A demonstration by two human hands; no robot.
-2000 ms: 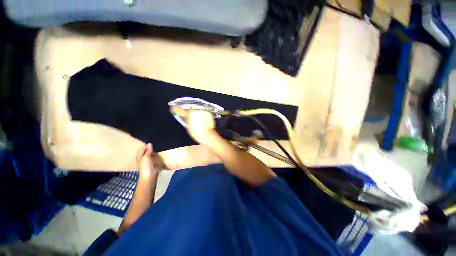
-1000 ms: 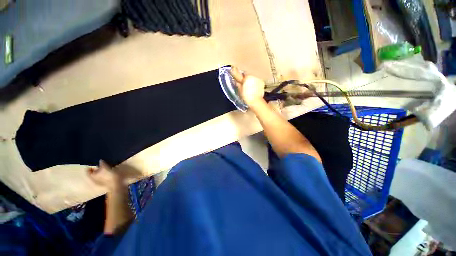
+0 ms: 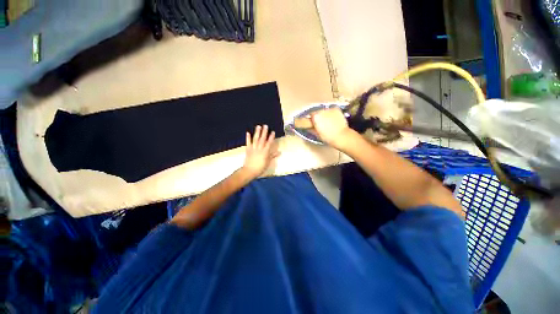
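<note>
The black trousers (image 3: 172, 129) lie flat and folded lengthwise on the beige pressing table (image 3: 288, 37), wide end at the left, hem at the right. My right hand (image 3: 330, 126) grips the handle of the steam iron (image 3: 302, 136), which sits on the table just right of the hem, its tip beside the trousers' edge. My left hand (image 3: 261, 151) is open, fingers spread, its fingertips on the trousers' near edge close to the hem. A yellow hose (image 3: 451, 65) and a dark cable (image 3: 445, 109) run from the iron to the right.
A stack of black hangers (image 3: 206, 18) lies at the table's far side. The grey padded board (image 3: 80, 40) stands at the far left with a small pale green object on it. A blue crate (image 3: 498, 230) is below the table at the right. White wrapping (image 3: 519, 132) surrounds the hose.
The iron has moved right, off the trousers' hem end onto the table. My left hand has moved right from the trousers' wide part to near the hem. The view has shifted.
</note>
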